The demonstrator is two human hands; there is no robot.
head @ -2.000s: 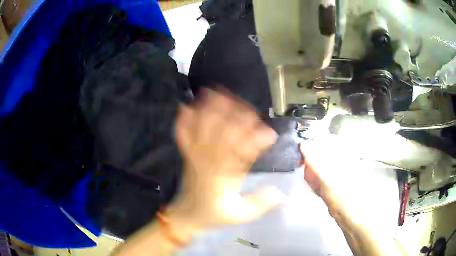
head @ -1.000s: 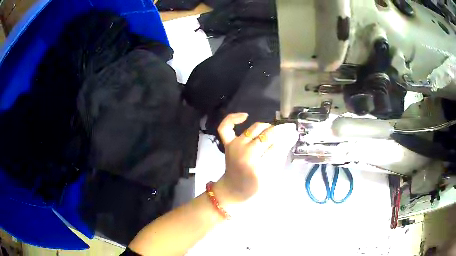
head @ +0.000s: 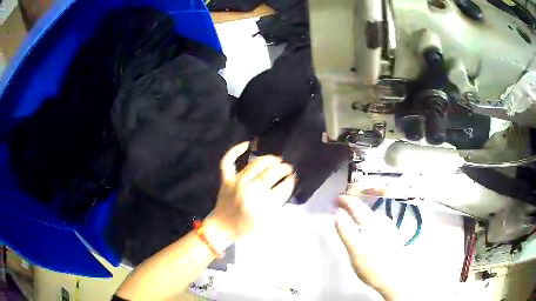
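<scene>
A black fabric piece (head: 311, 156) lies on the white table left of the needle area (head: 354, 170), its right edge by the presser foot. My left hand (head: 257, 187), with a red bracelet, is at the fabric's lower left edge with fingers curled; whether it pinches the cloth is hard to tell. My right hand (head: 361, 235) is low, just in front of the needle area, overexposed, its fingertips near the fabric's lower right corner. Its grip is not clear. The sewing machine head (head: 347, 53) stands above.
A big blue bin (head: 35, 244) with a black fabric heap (head: 170, 117) is at left. More black pieces (head: 276, 88) lie behind. Blue scissor handles (head: 416, 220) lie right of my right hand. A red-handled tool (head: 468, 250) is at the right table edge.
My right hand has come back into view below the needle, partly covering the scissors. My left hand has moved left and slightly down. Black fabric now reaches the needle area.
</scene>
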